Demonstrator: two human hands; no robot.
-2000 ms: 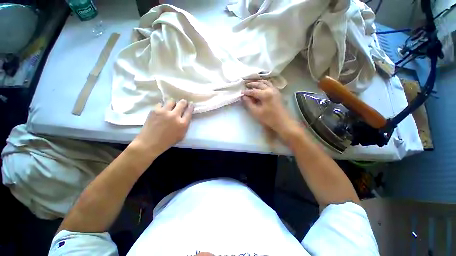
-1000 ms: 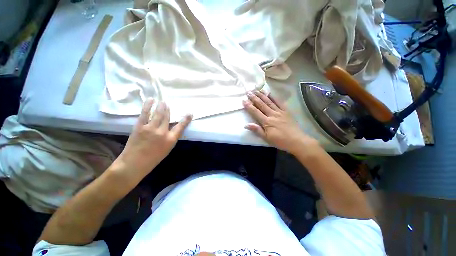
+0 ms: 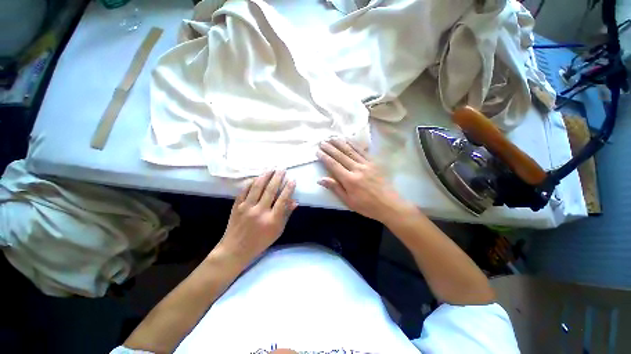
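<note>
A cream garment piece point(image 3: 256, 104) lies wrinkled on the white pressing table, its straight near edge close to the table's front edge. My left hand point(image 3: 261, 207) rests flat with its fingertips at that near edge, fingers slightly apart, gripping nothing. My right hand point(image 3: 356, 176) lies flat with its fingertips on the cloth's near right part, palm down, gripping nothing. The steam iron point(image 3: 460, 162) stands right of my right hand, its orange-brown handle pointing back left. A narrow tan hem gauge point(image 3: 126, 88) lies left of the garment.
More cream cloth point(image 3: 484, 62) is heaped at the table's far right. A beige bundle point(image 3: 76, 228) hangs low at the left, off the table point(image 3: 62, 148). A black hose point(image 3: 598, 135) runs from the iron's rear up the right side. A bottle base shows at the far left.
My left hand has moved right along the near edge and nearer to me. My right hand has moved slightly left. Both hands held the edge pinched two seconds ago and now lie flat.
</note>
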